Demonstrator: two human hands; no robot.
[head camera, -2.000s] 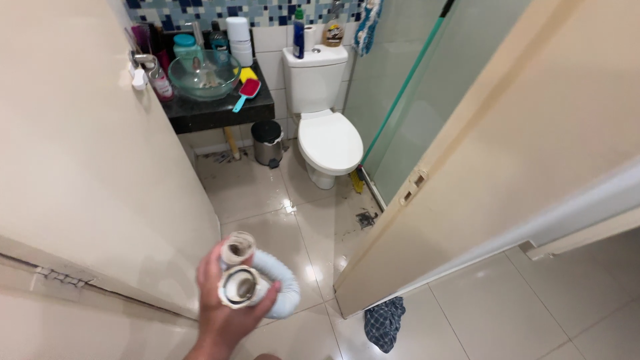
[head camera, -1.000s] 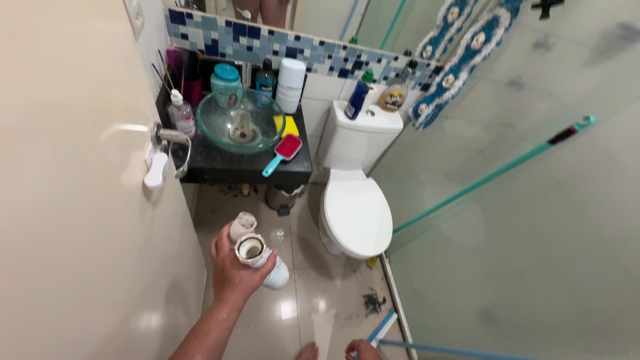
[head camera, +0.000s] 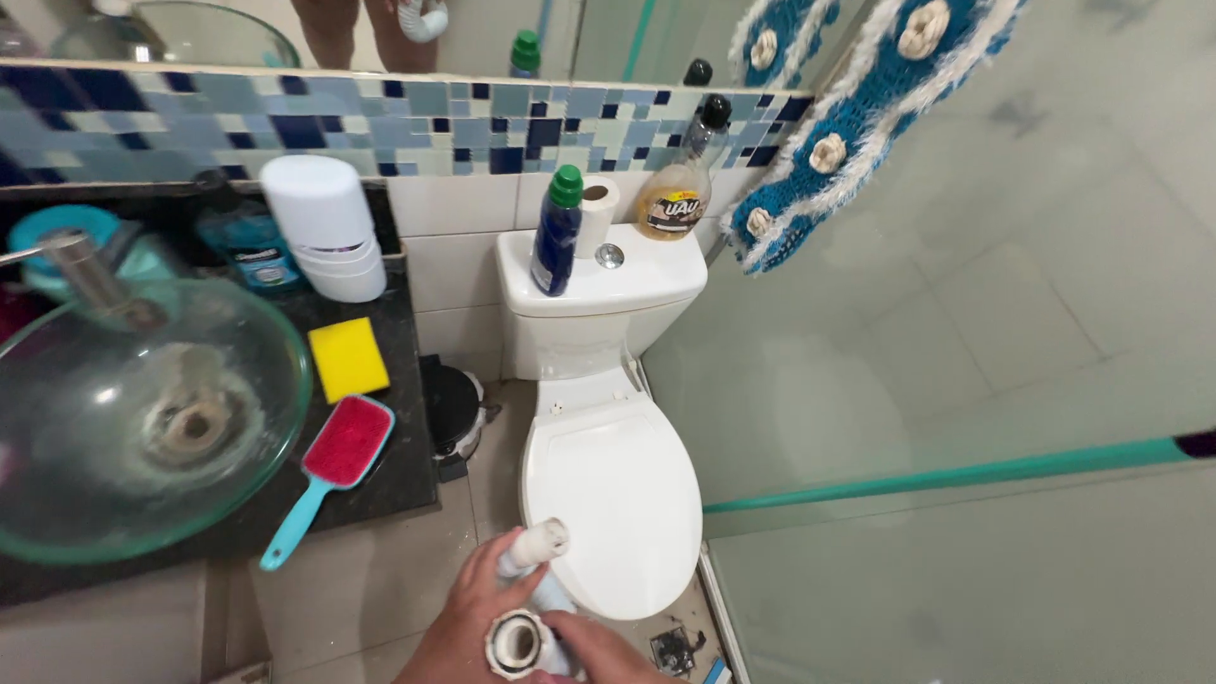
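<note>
At the bottom centre, both hands are on a white flexible plastic drain pipe (head camera: 549, 591) that is bent back on itself. My left hand (head camera: 475, 603) grips it near the narrower end, which points up and right. My right hand (head camera: 603, 651) holds the wider end with the ribbed collar, whose round opening faces up. The lower part of the pipe is hidden by the hands. Behind them is the white toilet with its lid (head camera: 613, 494) down. To the left stands a glass vessel basin (head camera: 285, 418) with a dirty drain hole.
A black countertop (head camera: 404, 475) carries a yellow sponge (head camera: 349, 359) and a red and turquoise hairbrush (head camera: 347, 446). A black-lidded bin (head camera: 451, 404) sits beside the toilet. Bottles stand on the cistern (head camera: 608, 280). A glass shower panel (head camera: 855, 380) bounds the right; a dirty floor drain (head camera: 674, 651) lies below.
The view has moved in to the basin and toilet. The pipe, held in my left hand alone one and two seconds ago, now has my right hand on it as well.
</note>
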